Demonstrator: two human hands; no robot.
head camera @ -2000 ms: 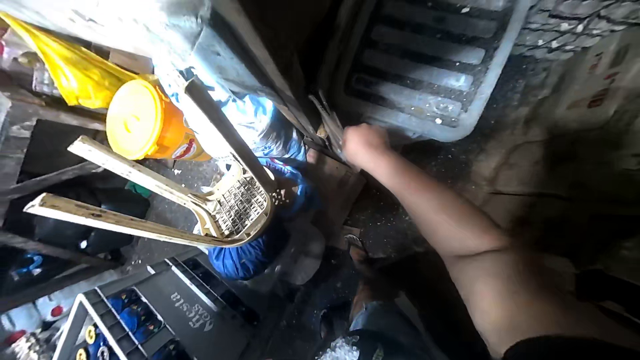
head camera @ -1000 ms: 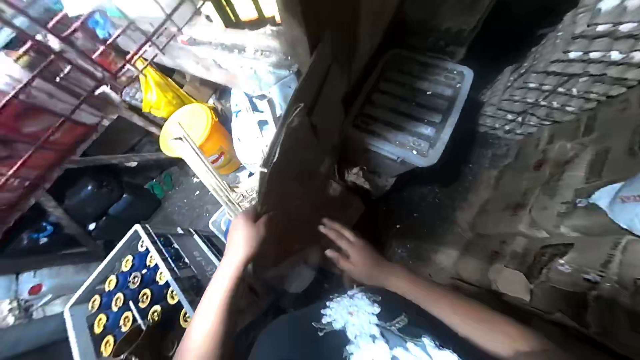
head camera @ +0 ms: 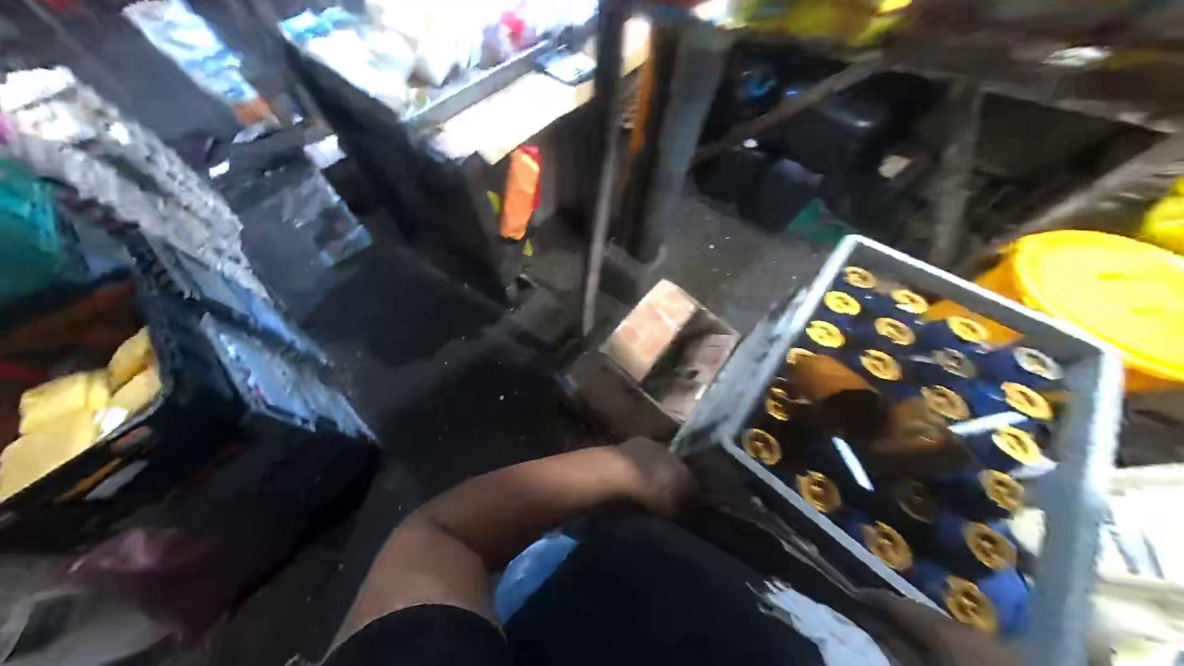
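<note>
Blurred by motion, my left hand (head camera: 661,476) is curled at the near left corner of a grey plastic crate (head camera: 819,518). It holds the end of a dark, flat sheet (head camera: 772,532), perhaps cardboard, which runs along the crate's near side. My right hand (head camera: 939,634) is low at the right, by the sheet's other end and the crate's near corner; its fingers cannot be made out. Inside the crate stand several bottles with gold caps (head camera: 879,365). Beyond my left hand sits an open cardboard box (head camera: 652,328).
A yellow bucket with a lid (head camera: 1105,296) stands beyond the crate at the right. A thin upright pole (head camera: 601,185) rises behind the open box. At the left is a dark container with yellow blocks or packs (head camera: 65,416). Wooden beams cross the background.
The view has swung far to the left. A second ago both hands were at a large brown cardboard sheet; now they are beside the bottle crate, which fills much of the right side.
</note>
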